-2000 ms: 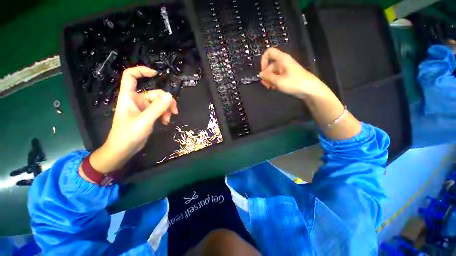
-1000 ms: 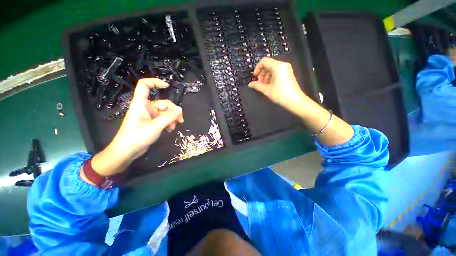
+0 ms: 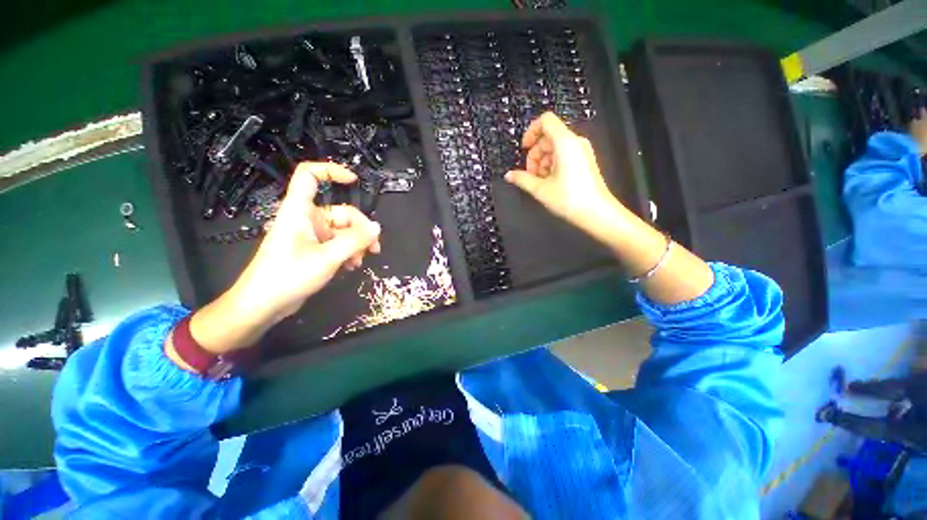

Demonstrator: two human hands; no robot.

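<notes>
The black divided tray point(image 3: 559, 246) lies in front of me. Glossy black housings point(image 3: 236, 142) are jumbled in its left compartment, with a heap of gold metal pins point(image 3: 407, 293) at the near edge. Assembled pieces point(image 3: 470, 173) lie in close columns in the right compartment. My left hand point(image 3: 310, 236) is over the left compartment, fingers curled; dark parts lie behind its fingertips, and I cannot tell whether it grips one. My right hand point(image 3: 564, 173) is over the right compartment beside the columns, thumb apart from the fingers, with nothing visible in it.
An empty black tray point(image 3: 747, 122) stands to the right. Stray black parts point(image 3: 66, 323), a tiny pale ring point(image 3: 127, 209) and a pale fleck point(image 3: 117, 260) lie on the green surface at left. A person's blue sleeve point(image 3: 884, 188) shows at the right edge.
My right hand has moved slightly left from the columns' near ends, and its thumb and fingers have spread. My left hand has shifted slightly right and nearer me. The view has shifted slightly.
</notes>
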